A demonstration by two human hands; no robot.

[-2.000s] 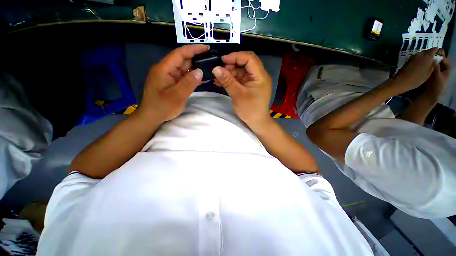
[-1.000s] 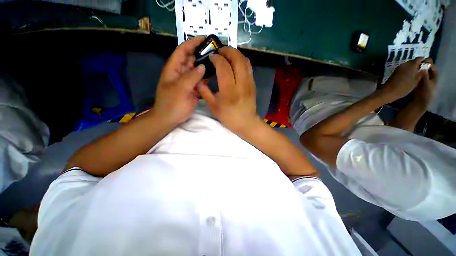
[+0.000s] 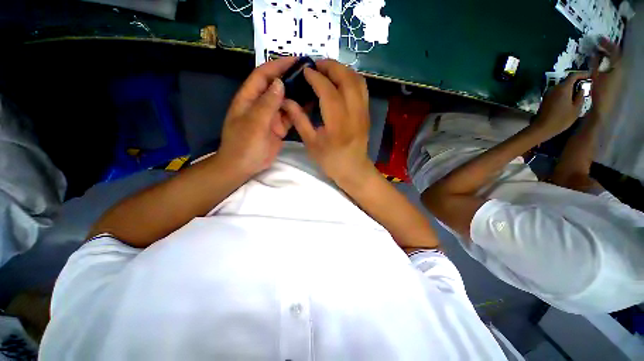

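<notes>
A small black housing [image 3: 299, 86] is held between both hands over the lap, just below the bench edge. My left hand [image 3: 253, 123] grips its left side with thumb and fingers. My right hand [image 3: 335, 116] has its fingers on the right side and top. The housing is tilted and partly covered by the fingers; its inner face is not clearly seen. A white die-cut adhesive sheet [image 3: 296, 28] with black slots lies at the bench edge just beyond the hands.
White waste loops and a liner scrap pile [image 3: 371, 25] lie right of the sheet. Another black unit [image 3: 508, 67] lies on the green bench [image 3: 438, 42]. A person at right holds a unit near a ragged sheet. Blue stool [image 3: 145, 120] left, red stool [image 3: 404, 134] right.
The housing has turned from dark side, to showing white and yellow, to a tilted dark view now. My right hand has shifted around it. The neighbour's hands have moved apart, showing a unit.
</notes>
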